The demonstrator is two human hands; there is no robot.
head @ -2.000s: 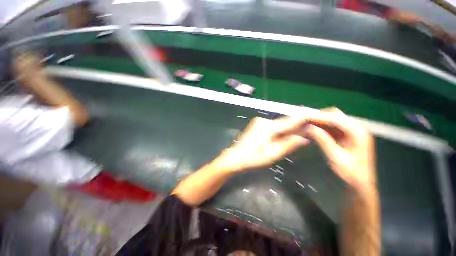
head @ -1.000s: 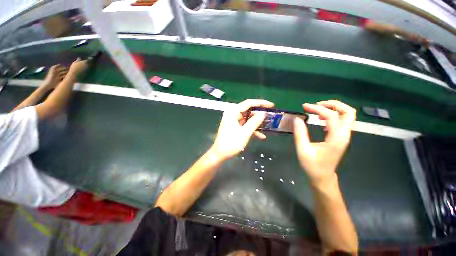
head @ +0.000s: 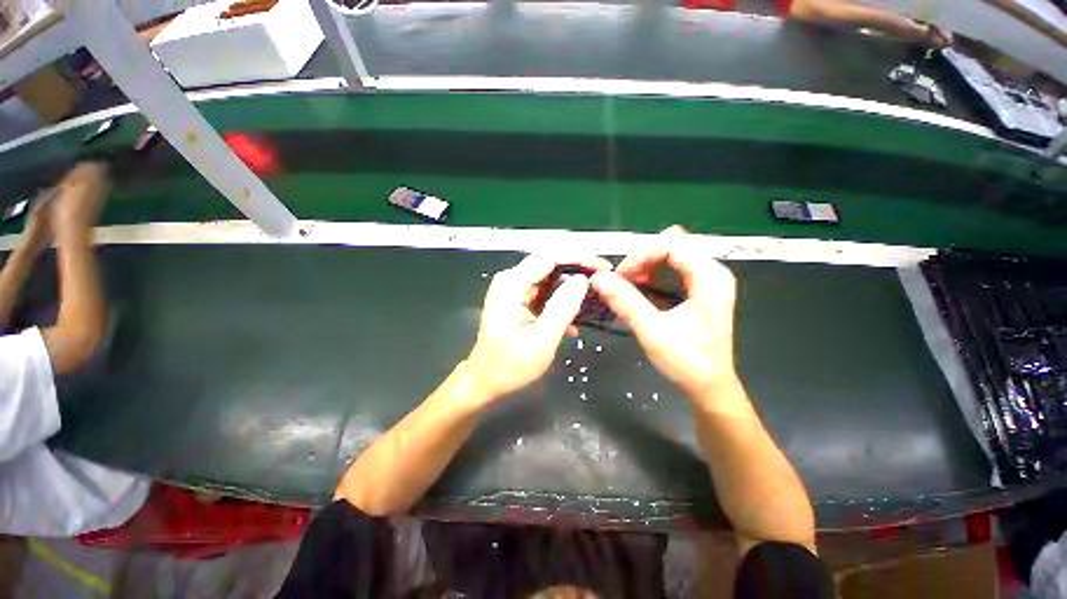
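A dark keypad phone [head: 599, 309] is held above the near bench, mostly hidden by my fingers. My left hand [head: 523, 318] grips its left end, thumb on its face. My right hand [head: 679, 307] is at its right part, thumb and fingertips on it; whether a tiny part is between them cannot be seen. Several tiny white parts [head: 584, 378] lie scattered on the dark green bench [head: 269, 351] below my hands.
The green conveyor [head: 527, 205] behind a white rail carries a phone [head: 419, 204] and another phone [head: 804, 212]. A slanting metal post [head: 187, 135] stands left. Black shiny stack [head: 1012, 351] at right. White box [head: 240, 47] at far left. Coworker's arm [head: 76, 281] at left.
The phone in my hands has turned, and its lit screen no longer shows. My right thumb has closed in on it. The view has shifted, and the left coworker's hands have moved.
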